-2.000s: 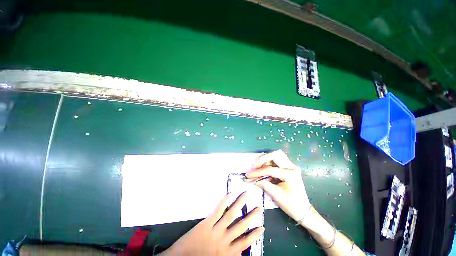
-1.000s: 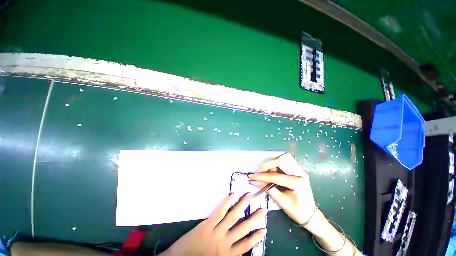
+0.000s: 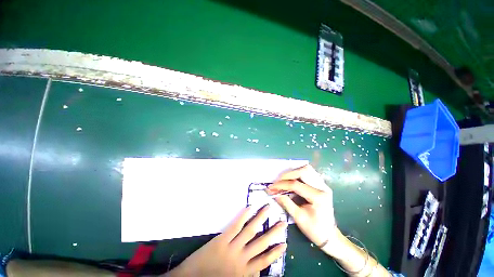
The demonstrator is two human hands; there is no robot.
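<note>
A phone middle frame (image 3: pixel 258 196), with a black rim and pale inside, lies over the right end of a white paper sheet (image 3: pixel 173 200). My left hand (image 3: pixel 238 249) lies flat across the frame with its fingers spread. My right hand (image 3: pixel 309 200) is at the frame's top edge, thumb and fingertips pinched together. Tweezers (image 3: pixel 283 193) show only as a thin dark line at these fingertips. Whether a small part is at their tip cannot be seen.
Tiny white parts (image 3: pixel 317 142) are scattered on the green bench. A whitish rail (image 3: pixel 206 96) separates it from the green conveyor, which carries frames (image 3: pixel 330 60). A blue bin (image 3: pixel 433 139) and black trays (image 3: pixel 403 216) with frames stand at right. A red band (image 3: pixel 142 256) shows at the lower edge.
The tweezers, which showed slanting down toward my left fingers a second ago, are now nearly level at the frame's top edge. My left hand stays on the frame. The view has shifted slightly.
</note>
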